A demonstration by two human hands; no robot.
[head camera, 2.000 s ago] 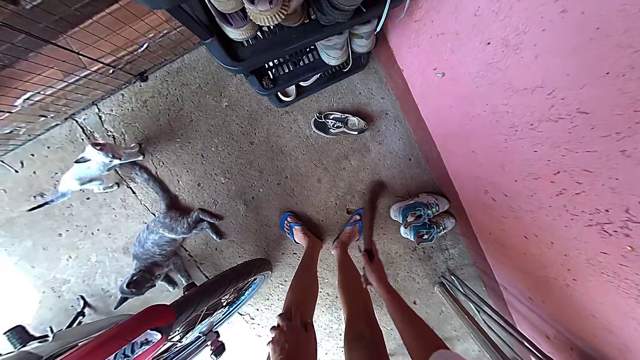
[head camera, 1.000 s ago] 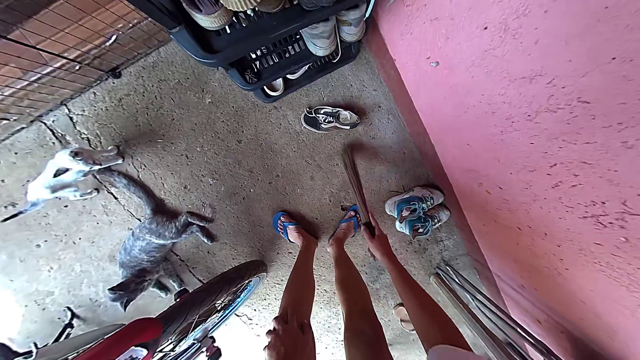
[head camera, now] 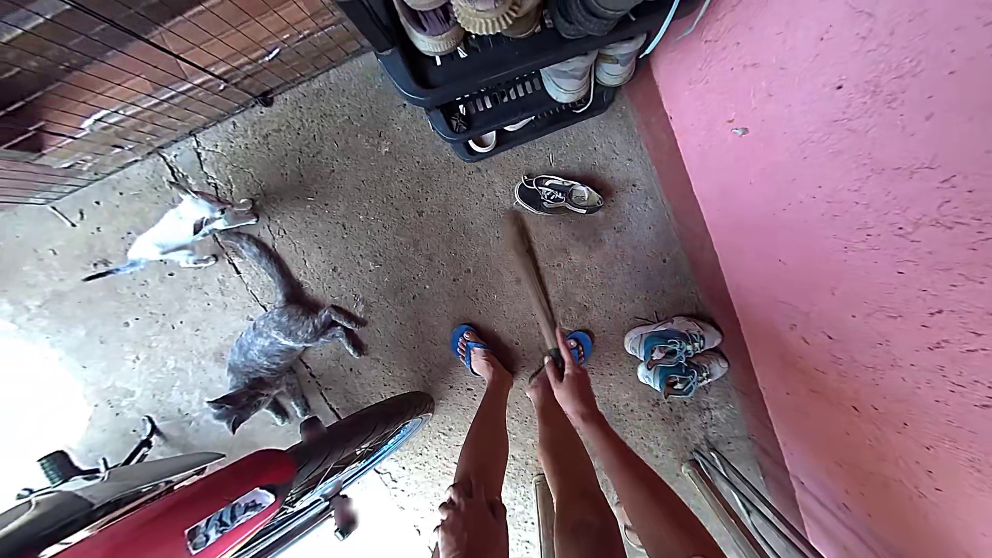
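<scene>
My right hand (head camera: 572, 381) is closed round the handle of a stick broom (head camera: 532, 271), in front of my right foot. The broom's blurred tip points up and left, just below a black-and-white sneaker (head camera: 556, 194) lying on the concrete floor. My left hand (head camera: 470, 518) rests on my left leg near the knee; its fingers look bent over the leg, and it holds no tool that I can see. Blue flip-flops (head camera: 468, 348) are on my feet.
A black plastic shoe rack (head camera: 496, 74) stands ahead. Grey-and-teal sneakers (head camera: 673, 355) and poles (head camera: 740, 496) lie by the pink wall (head camera: 852, 232). Left are a white cat (head camera: 174, 232), a grey cat (head camera: 271, 341), a wire fence (head camera: 155, 85) and a red motorcycle (head camera: 178, 508).
The broom in my right hand has swung from beside my right foot toward the left and forward. The grey cat's tail has moved. My left hand stays on my leg.
</scene>
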